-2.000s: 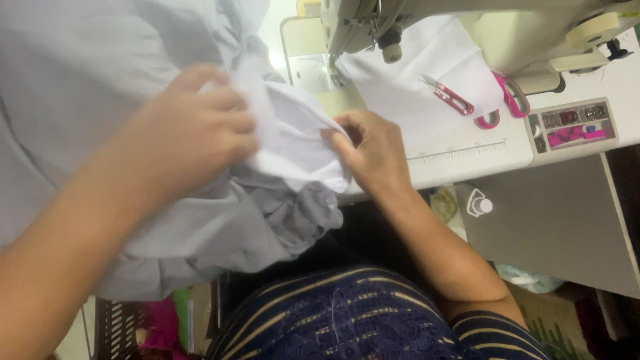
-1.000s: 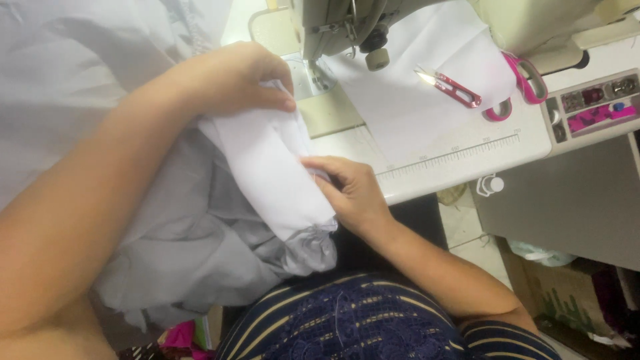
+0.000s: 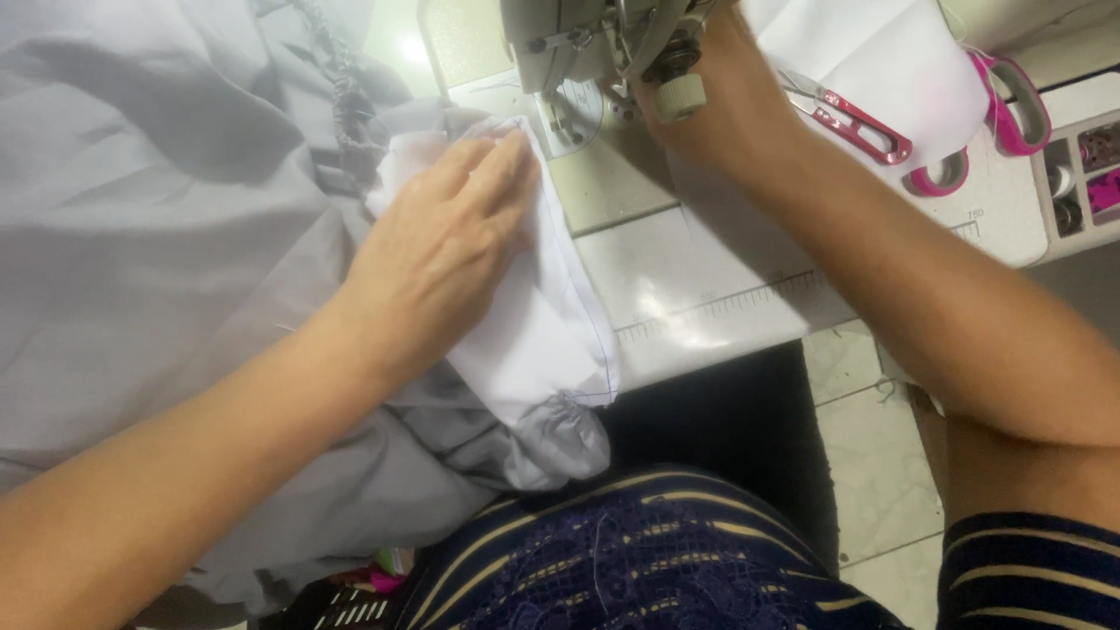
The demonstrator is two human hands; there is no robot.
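My left hand [image 3: 446,236] lies with its fingers together on a white fabric piece [image 3: 534,341], pressing it beside the needle plate of the sewing machine [image 3: 582,39]. A blue line runs along the white piece's right edge, and gathered grey fabric [image 3: 560,442] joins its lower end. More grey fabric [image 3: 157,219] spreads over the left side. My right hand [image 3: 700,105] reaches behind the machine's head, near the presser foot; its fingers are hidden there.
Red thread snips [image 3: 862,127] and pink-handled scissors [image 3: 1019,109] lie on the right, with another white cloth [image 3: 884,70]. A tray of bobbins [image 3: 1085,175] sits at the right edge. A printed ruler [image 3: 761,293] runs along the table front.
My right hand has let go of the lower end of the white piece and moved up behind the machine's head. My left hand now lies flat over the white piece, which is beside the needle plate.
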